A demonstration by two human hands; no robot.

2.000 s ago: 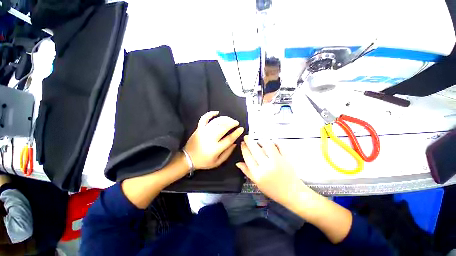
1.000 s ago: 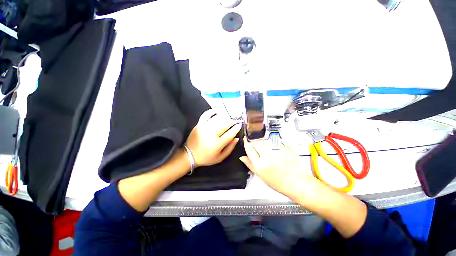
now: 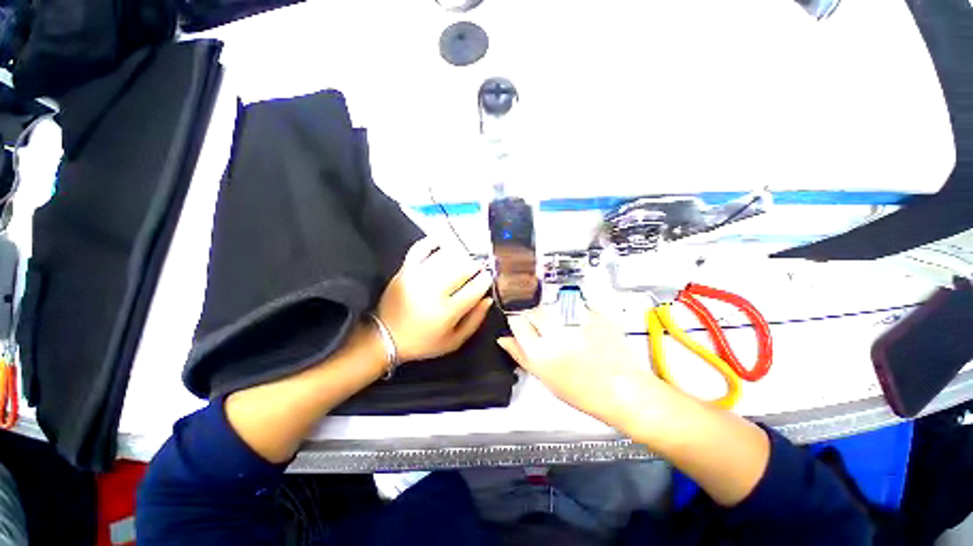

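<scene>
A black fabric piece [image 3: 288,203] lies left of the needle area, with a tube-like opening at its front left. My left hand [image 3: 432,309] lies flat on it, fingertips close to the needle-side face [image 3: 514,256] of the white machine head [image 3: 683,107]. My right hand [image 3: 576,357] is beside the fabric's right edge, its fingertips just in front of the needle area. The fingers of both hands are slightly spread and pinch nothing that I can see. The fingertips partly hide the presser foot area.
Scissors with red and yellow handle loops [image 3: 710,341] lie right of my right hand. A dark phone [image 3: 923,347] is at the right end. A black stack [image 3: 101,235] lies at the left. A measuring tape strip [image 3: 427,456] runs along the front edge. A blue bin [image 3: 880,464] is below right.
The camera view has tilted and shifted, so the machine head shows more from above. Both hands stay near the needle area. The black fabric's visible part right of the tube has become narrower.
</scene>
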